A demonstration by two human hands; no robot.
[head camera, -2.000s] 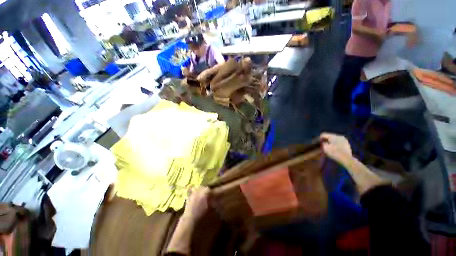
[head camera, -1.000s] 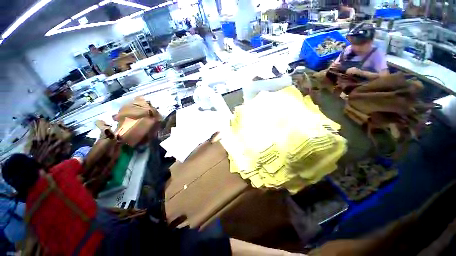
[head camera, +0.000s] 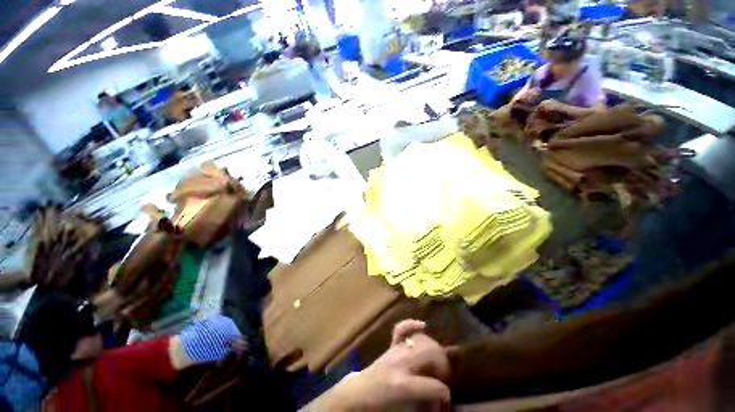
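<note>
A brown part-sewn bag body (head camera: 596,346) stretches across the lower right, blurred and cut off by the picture's edge, with a reddish-orange patch at the bottom right corner. My left hand (head camera: 407,374) is closed on its left end, at the bottom centre. My right hand is not in view. Flat brown panels (head camera: 326,290) with a seam line and a tiny pale dot lie just beyond my hand. A tall, uneven yellow pile of sheets (head camera: 459,217) stands beside them.
A person in red (head camera: 129,370) is close at the lower left. A seated person (head camera: 564,76) is behind a brown heap (head camera: 600,149) at the upper right. Blue crates stand beside that person (head camera: 504,72) and right of the yellow pile (head camera: 576,273). White sheets (head camera: 302,213) lie left of the pile.
The view has swung left since the first frame. My left hand has come into view at the bottom centre, holding the brown piece. The person in red has lowered and reached an arm to the right.
</note>
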